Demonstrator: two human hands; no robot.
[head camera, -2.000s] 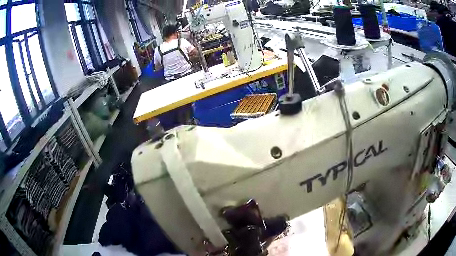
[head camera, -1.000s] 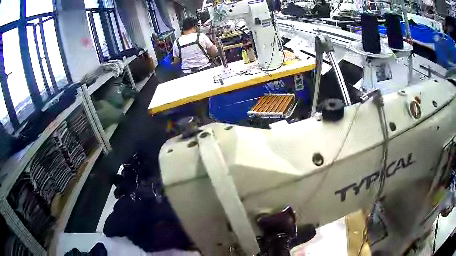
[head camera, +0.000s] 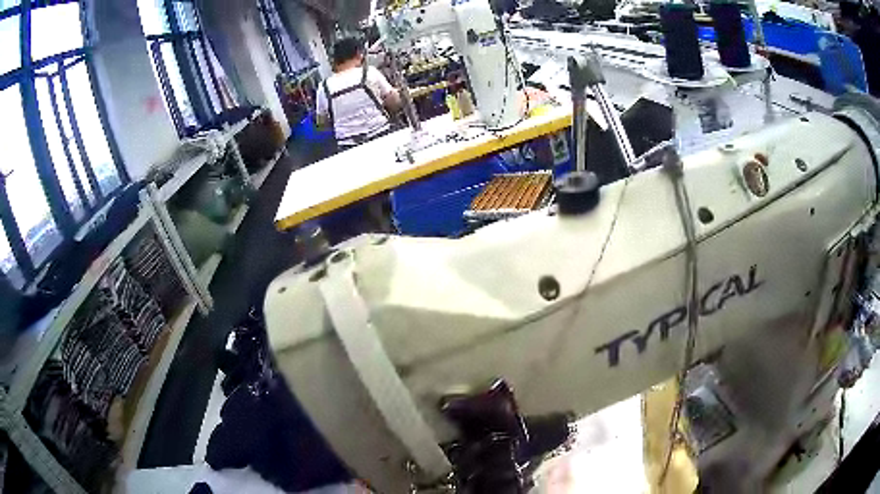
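Observation:
The cream head of an industrial sewing machine (head camera: 482, 318), marked TYPICAL, fills the lower right of the view. A pale strip (head camera: 371, 371) runs down its left end. A dark metal cluster (head camera: 492, 434) sits below that end; the needle area is cut off by the bottom edge. A dark cloth heap (head camera: 265, 434) lies behind and left of the head, partly hidden by it. A yellowish upright piece (head camera: 661, 434) stands under the arm. Neither of my hands is in the picture.
Black thread cones (head camera: 682, 43) stand behind the head. A yellow-edged table (head camera: 357, 178) with another machine (head camera: 487, 72) is ahead, with a blue bin (head camera: 434, 198) below. A person (head camera: 355, 101) is beyond it, back turned. Shelves of striped cloth (head camera: 116, 314) line the left under windows.
The view swung left and down, then back right, so the machine head shifted right and then left in the picture. The small dark piece at the bottom left edge is now mostly out of view.

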